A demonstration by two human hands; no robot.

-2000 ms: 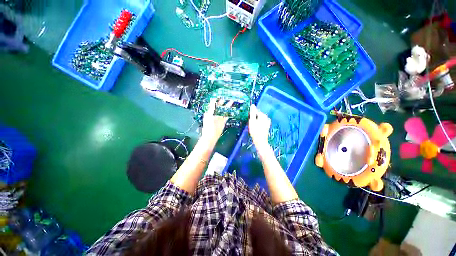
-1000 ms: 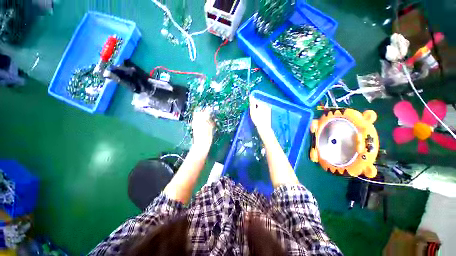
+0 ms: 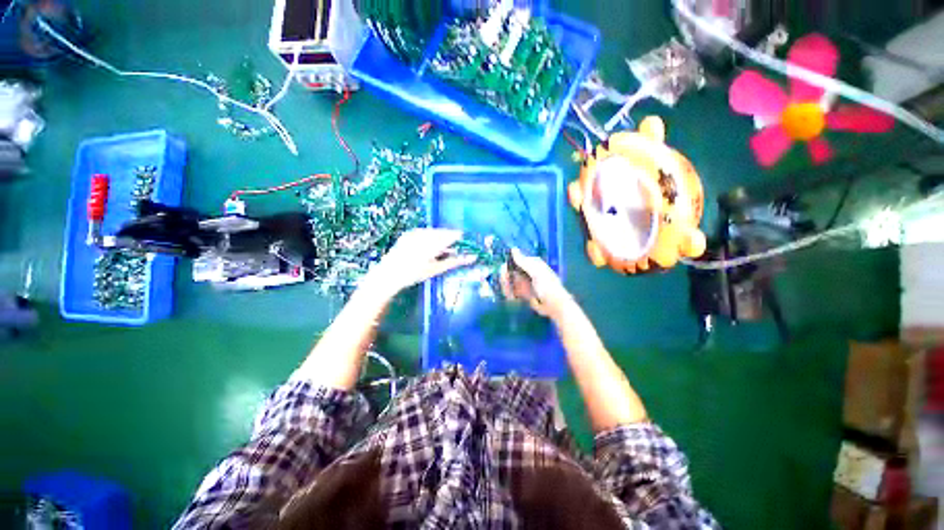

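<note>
My left hand (image 3: 416,257) holds a small green circuit board piece (image 3: 484,252) over the blue near bin (image 3: 435,321). My right hand (image 3: 536,282) is at the piece's right side, fingers curled; a small dark shape shows at its fingers, too blurred to name. Thin green slivers show inside the bin. A loose heap of small green boards (image 3: 362,212) lies left of the bin.
A panel bin (image 3: 518,140) stands beyond, with a power supply (image 3: 311,47) to its left. A toggle-clamp fixture (image 3: 254,248) reaches over the left bin (image 3: 75,280). A lion-face fan (image 3: 678,197) stands right of the near bin; a flower ornament (image 3: 805,120) is farther right.
The view has swung right. My left hand has moved from the heap to over the near bin, now with a green piece. My right hand has come close to it.
</note>
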